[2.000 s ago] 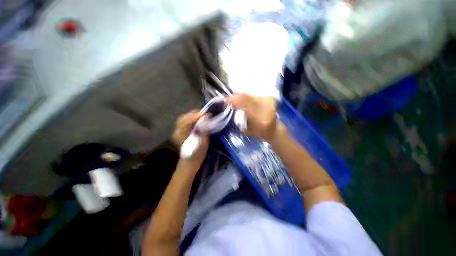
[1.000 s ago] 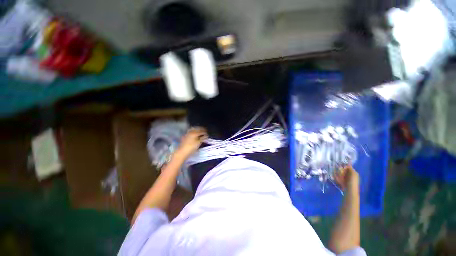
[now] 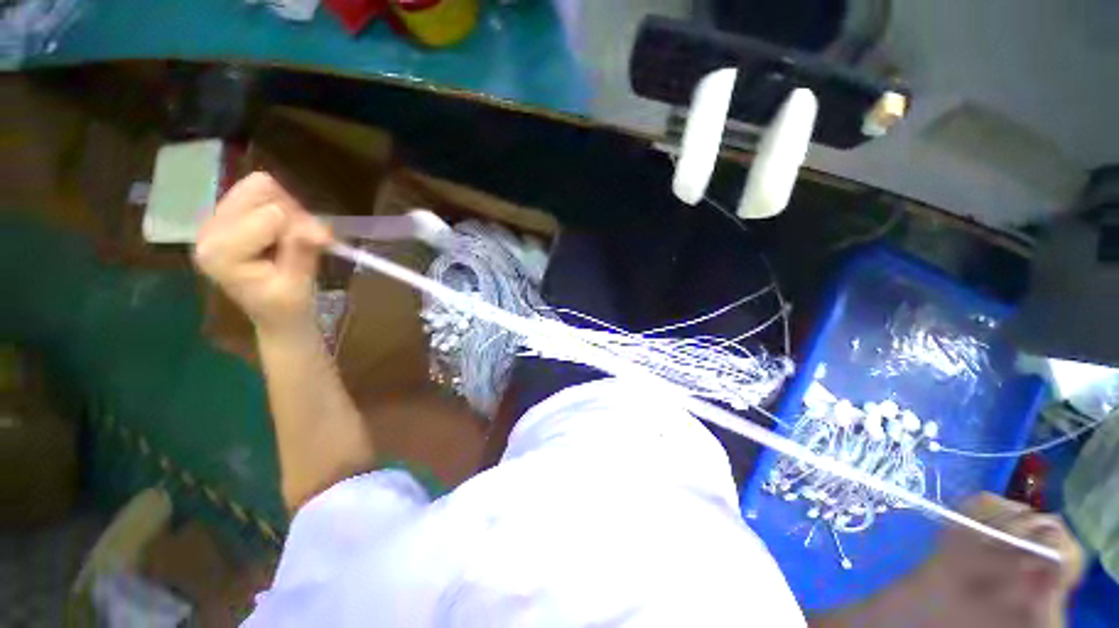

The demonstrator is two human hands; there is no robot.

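A white cable [image 3: 552,334] is stretched in a straight slanting line across the lap area. My left hand [image 3: 260,245] is closed on its upper left end; a white connector [image 3: 430,227] shows to the right of this hand. My right hand [image 3: 1025,540], blurred at the lower right, holds the other end over the blue tray's edge. A bundle of loose white cables [image 3: 706,368] lies under the stretched cable. Small coiled cables [image 3: 847,460] lie in the blue tray [image 3: 820,586].
Two white winding prongs [image 3: 778,153] and a black bar with a brass-coloured knob [image 3: 886,113] stick out from the machine at the top. Cardboard boxes [image 3: 368,380] with looped cables [image 3: 472,276] are at left. A green bench [image 3: 515,55] is at upper left.
My left hand has moved up and left from the cable bundle, and my right hand down and right from the coils. A cable is now stretched between them. The view has shifted and tilted.
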